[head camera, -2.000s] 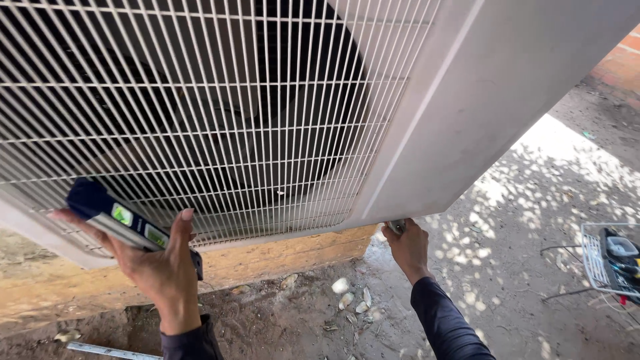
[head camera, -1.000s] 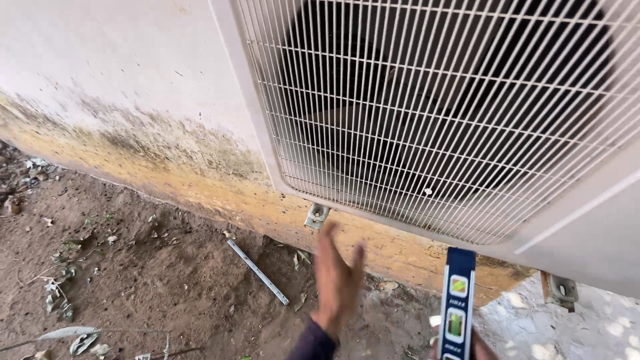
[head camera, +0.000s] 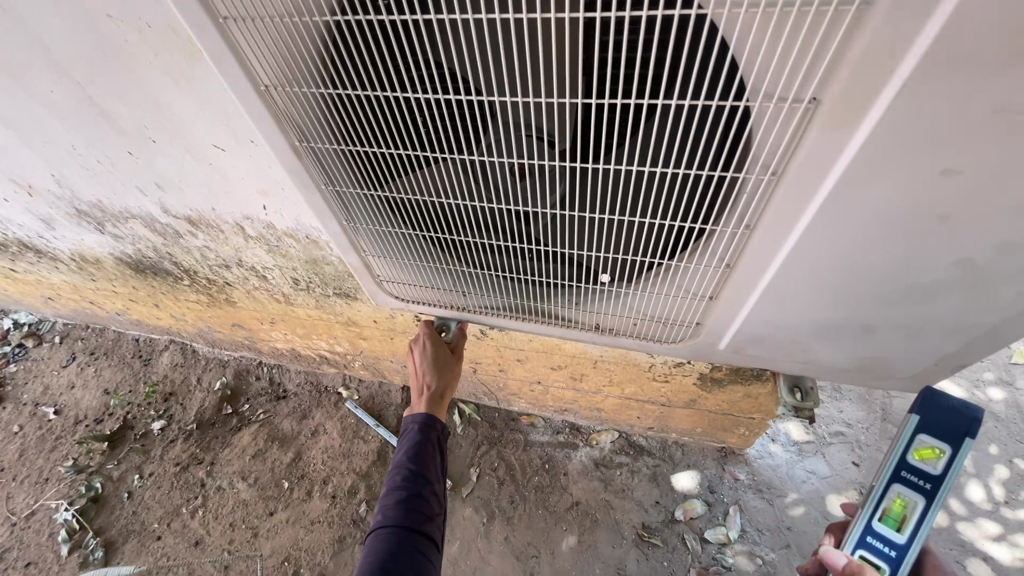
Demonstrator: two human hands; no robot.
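My left hand (head camera: pixel 434 366), in a dark sleeve, grips the end of a metal mounting bracket (head camera: pixel 446 326) under the lower edge of an air conditioner outdoor unit (head camera: pixel 880 240). Its thumb and fingers are on either side of the bracket; the fingertips are partly hidden. At the lower right, my right hand (head camera: pixel 848 552) holds a blue Dimax spirit level (head camera: pixel 908 488), tilted, with its green and yellow vials showing. A second metal bracket (head camera: pixel 798 394) sticks out beneath the unit, left of the level. Behind the unit's wire grille (head camera: pixel 520 192) are dark fan blades.
A stained wall (head camera: pixel 160 192) with a yellow base (head camera: pixel 592 384) runs behind and below the unit. A thin metal strip (head camera: pixel 372 422) lies on the bare soil (head camera: pixel 240 464) beside my left forearm. Dry leaves and small stones are scattered around.
The spirit level was in my left hand two seconds ago and is now in my right. My right hand has left the right bracket. My left hand has taken hold of the left bracket.
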